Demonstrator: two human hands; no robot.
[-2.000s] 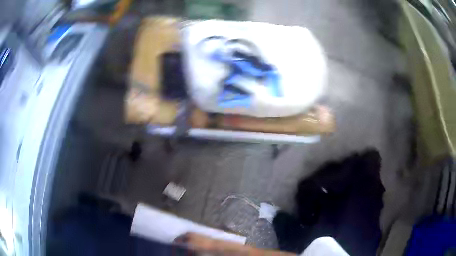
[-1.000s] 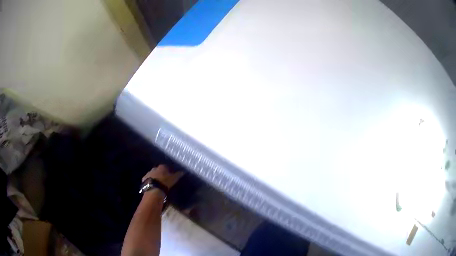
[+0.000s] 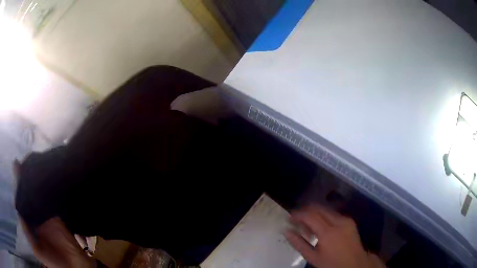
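Observation:
A large black or very dark garment (image 3: 151,167) is spread across the left and middle of the view, raised beside the table's corner and covering part of it. My left hand (image 3: 55,243), blurred at the lower left, grips the garment's edge; its fingers are partly hidden by cloth. My right hand (image 3: 329,235), also blurred, is over the right side of a white stool seat (image 3: 251,238) with its fingers apart. I cannot tell whether it touches the seat.
The white sewing table (image 3: 345,68), with a measuring scale along its edge, fills the upper right. A blue patch is on its far-left part. A bright lamp glow and a thin wire-like frame show at the right edge. A pale panel stands behind the garment.
The dark garment has come up from the dark area beside the table, with my left hand now on it at the lower left. My right hand has come into view over the stool.

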